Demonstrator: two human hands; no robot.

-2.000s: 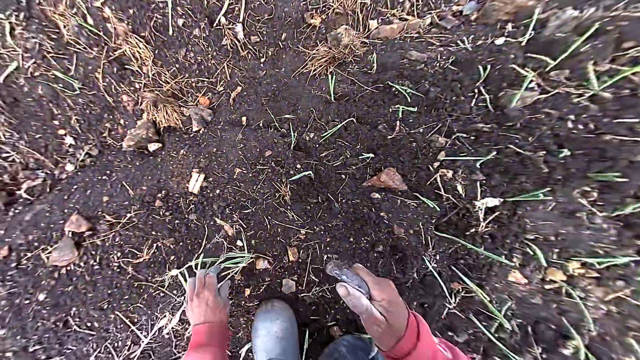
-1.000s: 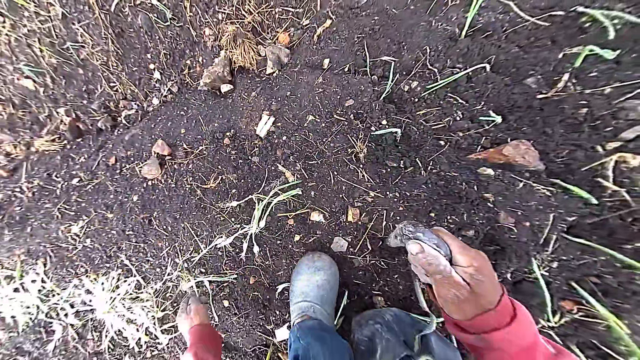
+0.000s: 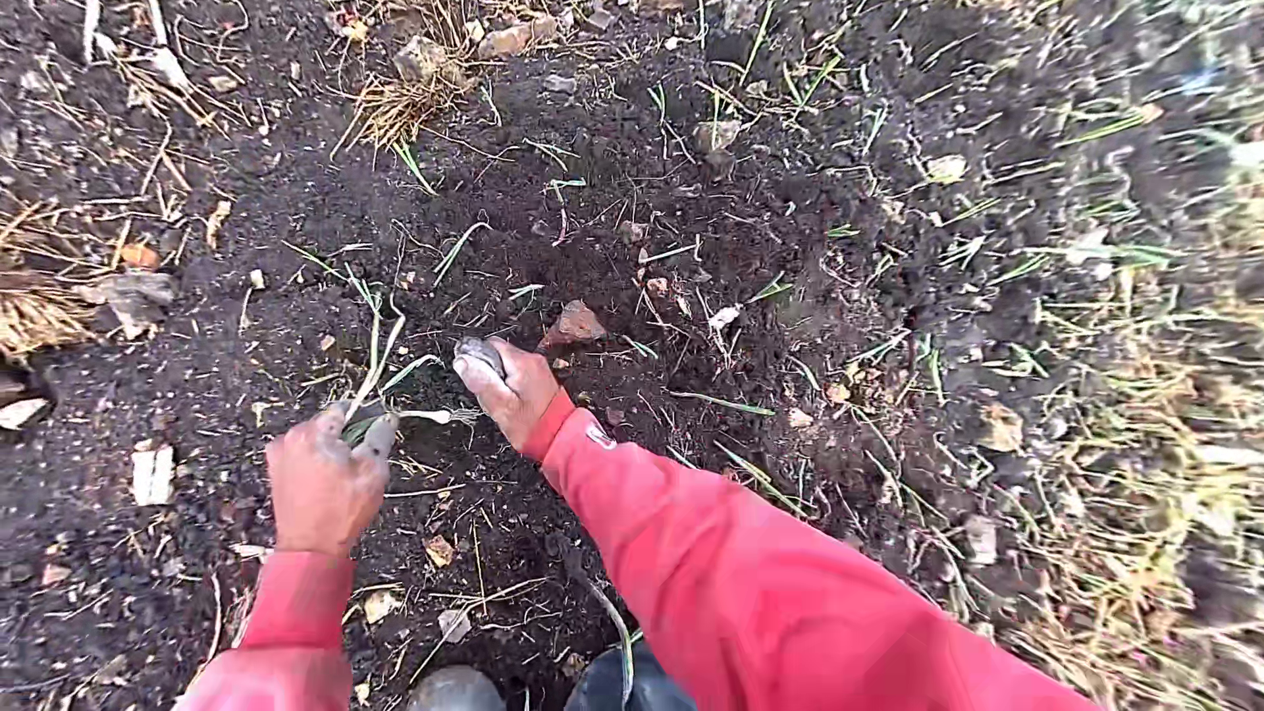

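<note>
My left hand (image 3: 336, 464) grips a few green seedlings (image 3: 375, 346), which look like young onions; a white bulb with fine roots (image 3: 441, 416) sticks out to the right of its fingers. Just right of and above it, my right hand (image 3: 509, 385) is closed around a dark rounded object (image 3: 480, 354), perhaps a stone or a short tool handle; its lower end is hidden. Close by that hand lies a reddish stone (image 3: 575, 325). Thin green seedlings (image 3: 459, 252) stand or lean in the dark soil (image 3: 553, 494) above and to the right of both hands.
Two rubber boots, one grey (image 3: 456, 689) and one darker (image 3: 632, 681), are at the bottom edge. Clumps of dry straw (image 3: 410, 104) and stones (image 3: 133, 296) lie at the upper left. Dry grass (image 3: 1155, 513) runs down the right side. A pale split piece (image 3: 153, 474) lies at left.
Both hands have moved forward from beside the boots and are now close together. The left hand now holds seedlings, while one second ago a loose bunch lay on the soil above it.
</note>
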